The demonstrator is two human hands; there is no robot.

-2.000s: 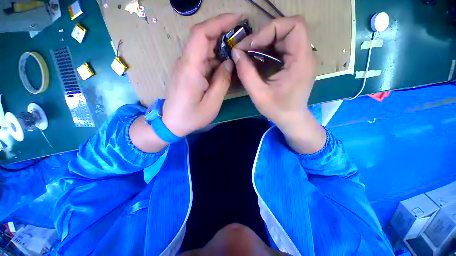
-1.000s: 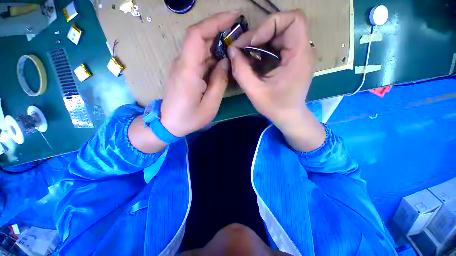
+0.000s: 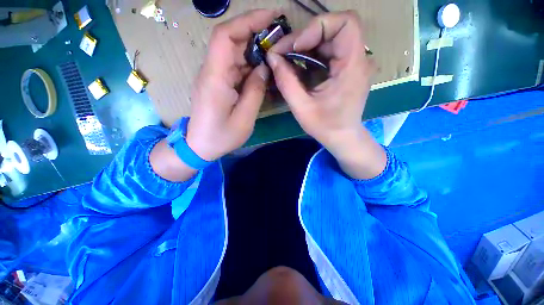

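Note:
My left hand [image 3: 229, 83] is shut on the rim of a small black watch case [image 3: 256, 52], held above the tan mat. A silver battery with a yellow edge [image 3: 271, 37] shows in its open side. My right hand [image 3: 325, 77] has its thumb and forefinger pinched at the case's right side. A thin dark disc, seen nearly edge-on [image 3: 306, 60], hangs under the right fingers beside the case. The fingers cover most of the case, and I cannot tell what the right fingertips pinch.
Tan mat [image 3: 173, 65] beneath; dark round unit [image 3: 211, 6] and tweezers [image 3: 311, 6] beyond the hands. Left: loose batteries [image 3: 136, 81], sticker sheet [image 3: 76, 89], tape roll [image 3: 39, 93], wire spool [image 3: 42, 145]. Right: white puck [image 3: 448, 15] on a taped cable. White boxes [image 3: 502, 250] lie low right.
Both hands and the case have shifted slightly left in the picture, and the bench things have shifted a little too. The grip looks nearly the same.

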